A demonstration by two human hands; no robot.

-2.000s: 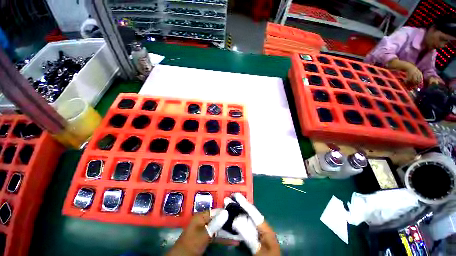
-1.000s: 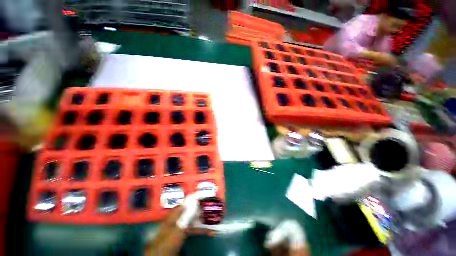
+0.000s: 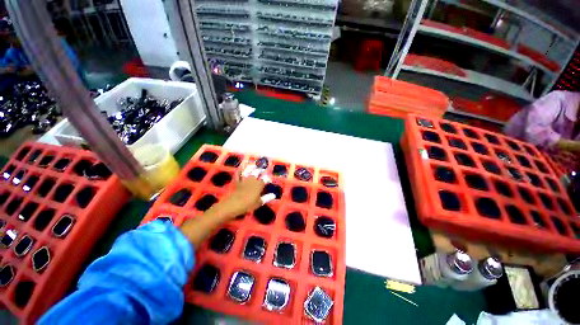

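An orange-red tray [image 3: 340, 254] in front of me holds dark smartwatch units in square pockets. My left hand [image 3: 253, 181], with white fingertip coverings, reaches over its back row. The fingertips are at a pocket with a smartwatch unit [image 3: 262, 163] partly showing beyond them. Whether they grip it cannot be told. My blue sleeve and forearm hide pockets at the left. Another unit [image 3: 318, 304] sits turned in the front right corner pocket; units beside it have bright glare. My right hand is out of view.
A filled tray [image 3: 439, 222] stands right, another [image 3: 82, 241] left. A white sheet [image 3: 375, 190] lies behind the front tray. Bottles [image 3: 456, 265] are at right. A yellow round item [image 3: 156, 170], metal post [image 3: 95, 120] and white bin [image 3: 184, 117] are at left. A person's pink sleeve [image 3: 550, 120] shows at right.
The view has swung left. My left hand has moved from the front right corner to the back row, where a formerly empty pocket now shows a unit. My right hand has left the view.
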